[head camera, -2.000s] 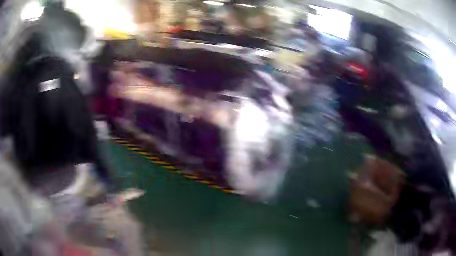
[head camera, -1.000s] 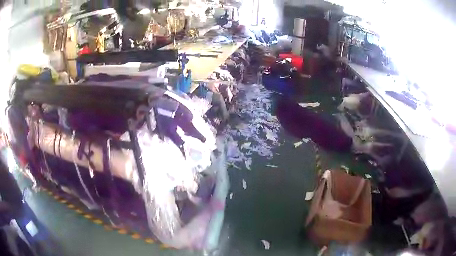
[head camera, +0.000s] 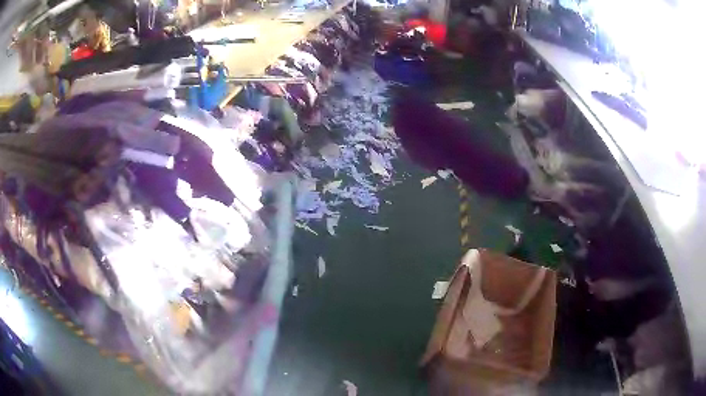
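Neither of my hands is in the picture. Nearest in front of me, at the lower right, an open cardboard box (head camera: 534, 340) stands on the green floor with a pale scrap inside. At the left is a large heap of fabric rolls (head camera: 116, 124), dark, purple and grey, partly wrapped in shiny clear plastic (head camera: 139, 263). A long pale blue-green roll (head camera: 272, 286) leans at the heap's right side. The picture is somewhat blurred.
Blue-white scraps (head camera: 360, 128) litter the aisle floor. A dark purple roll (head camera: 457, 147) lies beyond the box. A tan table (head camera: 271, 39) runs along the back left, a white table (head camera: 619, 147) along the right with fabric below. A blue crate (head camera: 402, 69) stands far back. Yellow-black tape (head camera: 464, 216) marks the floor.
The view has turned right from the first frame, then moved forward along the aisle. The wrapped rolls and box appear nearer. The dark-clothed person seen at left earlier is no longer clearly visible.
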